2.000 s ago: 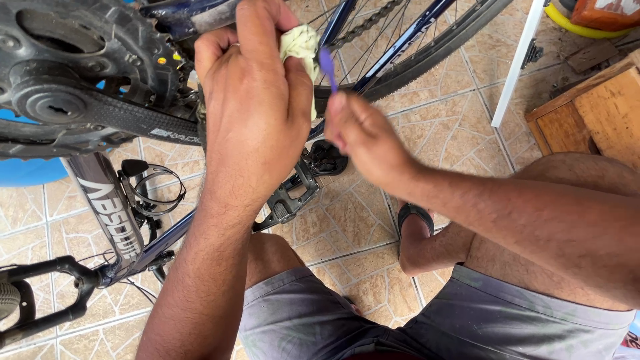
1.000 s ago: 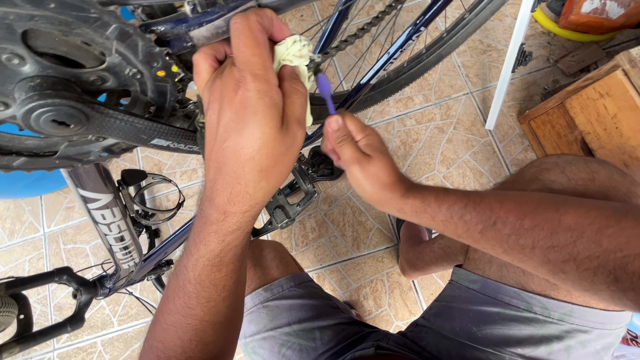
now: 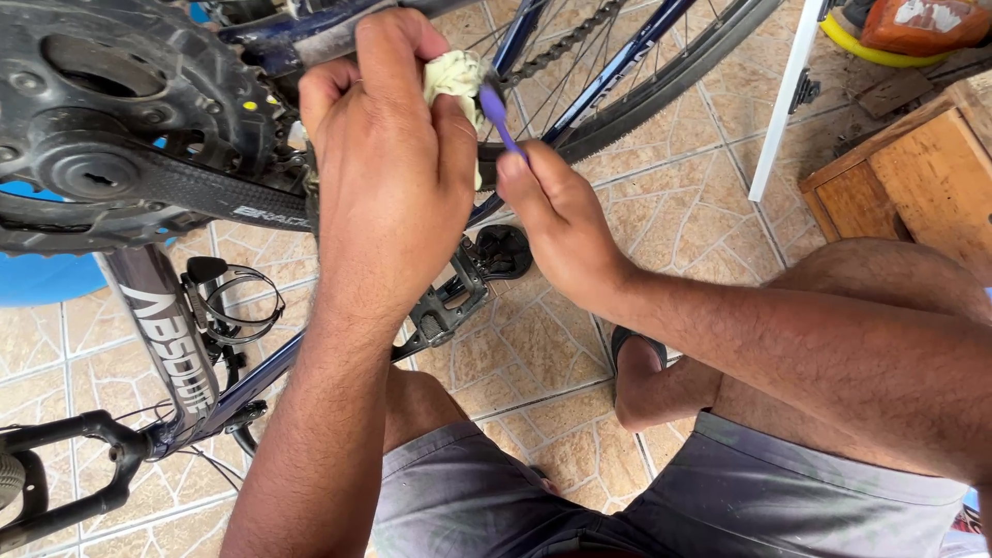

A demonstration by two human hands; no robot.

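My left hand [image 3: 387, 155] grips a crumpled pale yellow cloth [image 3: 453, 75] beside the bicycle's chain [image 3: 573, 39]. Between finger and thumb, my right hand [image 3: 554, 209] holds a purple-handled brush [image 3: 496, 108], probably a toothbrush. Its dark, blurred head meets the cloth's right side, where the chain comes out; whether bristles touch the chain I cannot tell. To the left of my left hand are the chainrings [image 3: 155, 85] and the black crank arm [image 3: 217, 186]. The part of the chain inside the cloth is hidden.
The bicycle's frame tube [image 3: 167, 333] and fork [image 3: 77, 465] extend at the left. A pedal [image 3: 449, 306] sits under my wrists. The rear tyre [image 3: 666, 108] curves behind my right hand. Farther right are a white metal leg [image 3: 784, 101], a wooden box [image 3: 922, 170] and an orange object [image 3: 922, 27] by a yellow ring.
My right hand and the brush have shifted slightly, with the brush head staying by the cloth. My left hand keeps its hold on the cloth at nearly the same spot.
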